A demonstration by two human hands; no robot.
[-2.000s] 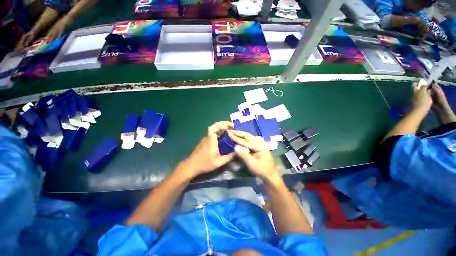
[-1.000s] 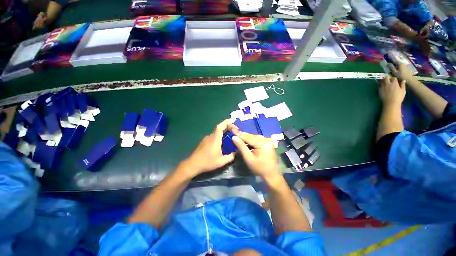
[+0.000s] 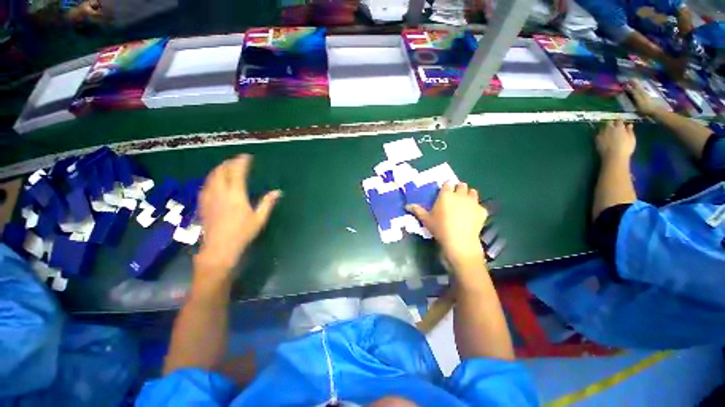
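My left hand point(image 3: 226, 215) is over the bench at the left, blurred, fingers apart and empty. It is beside small blue cartons point(image 3: 157, 242) with white flaps, close to a larger pile of blue cartons point(image 3: 95, 199). My right hand point(image 3: 455, 219) is palm down over the right blue carton blank point(image 3: 420, 195), thumb and fingertips at it; whether it grips is unclear. Another blue blank point(image 3: 387, 208) lies left of it. A white card point(image 3: 402, 149) and a thin white loop point(image 3: 434, 143) lie above. Black accessories point(image 3: 494, 240) are mostly hidden behind my right hand.
Beyond a raised edge point(image 3: 302, 129), white box trays point(image 3: 373, 70) and printed lids point(image 3: 284, 63) line the far conveyor. A grey post point(image 3: 485, 67) slants over the edge. A neighbour's arm point(image 3: 614, 171) is at the right; a blue sleeve point(image 3: 32, 326) is at the left.
My hands have parted. The blue box they held is no longer between them. My left hand moved left, my right onto the blanks. The small cartons shifted left towards the pile. Trays moved right.
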